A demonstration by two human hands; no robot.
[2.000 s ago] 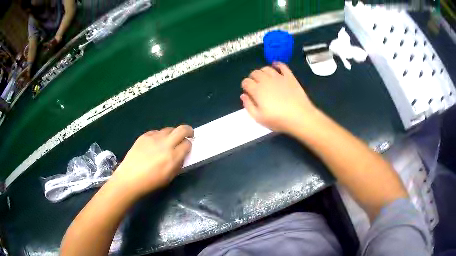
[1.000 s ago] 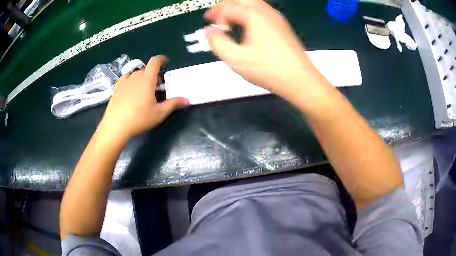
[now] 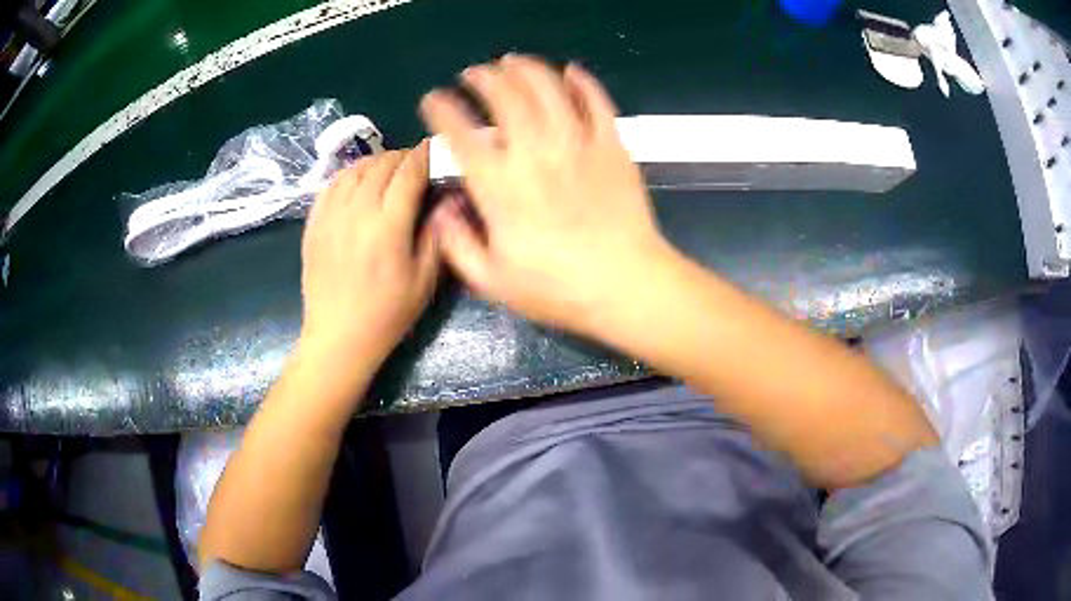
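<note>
The white power strip (image 3: 763, 143) lies lengthwise on the dark-green worktop, its top and the long side facing me both showing. My left hand (image 3: 370, 241) is at its left end, fingers together around the cord end. My right hand (image 3: 546, 194) is over the strip's left part, fingers spread across it and blurred; whether it grips is unclear. The strip's left end is mostly hidden by both hands. The coiled white cord (image 3: 217, 206) lies left of my left hand in a clear crinkled plastic bag (image 3: 276, 141). The plug's dark marked face shows near my left fingertips.
A blue object (image 3: 810, 9) is cut off by the top edge. White and metal pieces (image 3: 898, 56) lie at upper right. Stacked white covers (image 3: 1028, 129) stand at the right edge. A whitish rail (image 3: 188, 88) borders the conveyor. A clear bag with white parts (image 3: 981, 411) is below the table.
The strip has shifted right and now shows its near side. My right hand has come down onto its left part. The small white pronged piece beside my right hand is no longer seen.
</note>
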